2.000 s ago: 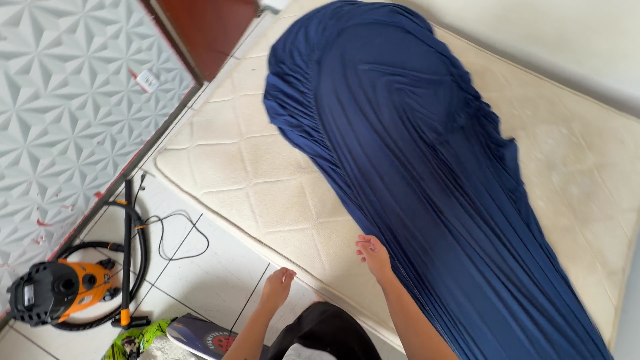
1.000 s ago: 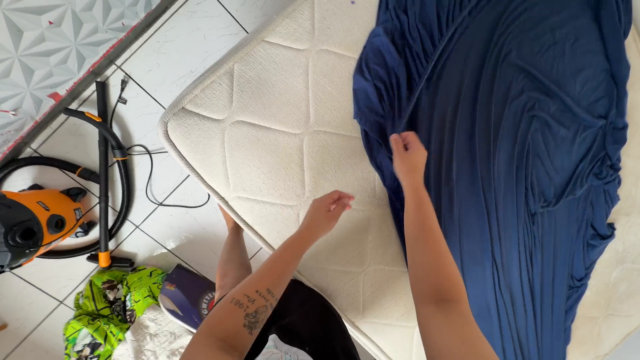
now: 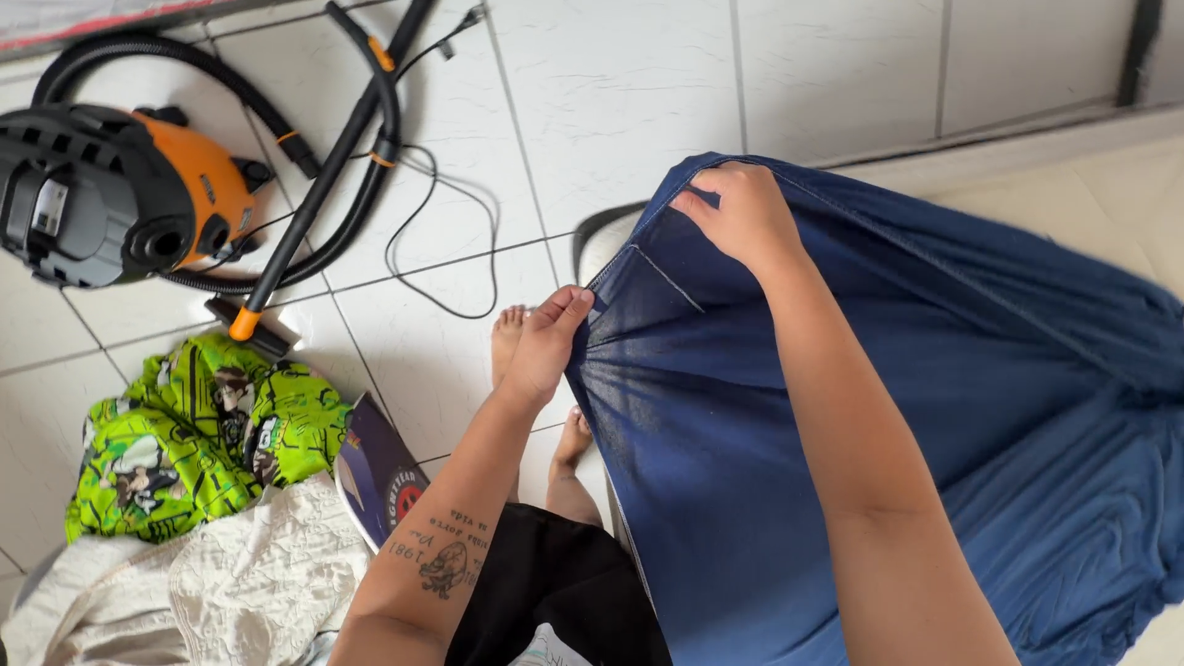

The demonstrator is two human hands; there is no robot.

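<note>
A navy blue fitted sheet (image 3: 740, 444) is stretched between my hands over the near corner of a cream mattress (image 3: 1045, 176). My left hand (image 3: 550, 338) pinches the sheet's seamed edge between thumb and fingers, just left of the mattress corner. Higher up and to the right, my right hand (image 3: 740, 208) grips the hemmed edge, with the fingertips partly hidden by the fabric. Inside the sheet a short pale seam shows between the two hands. The rest of the cloth lies in loose folds to the right.
An orange and black canister vacuum cleaner (image 3: 176, 199) lies at the upper left with its hose, tube and power cord (image 3: 495, 231) on the tiled floor. Bright green printed fabric (image 3: 213, 425), a pale quilted cloth (image 3: 268, 573) and a dark printed item (image 3: 379, 472) are at the lower left.
My left hand, empty one second ago, now holds the sheet's edge. The sheet has been pulled over the mattress corner and opened out between both hands. The view has swung strongly.
</note>
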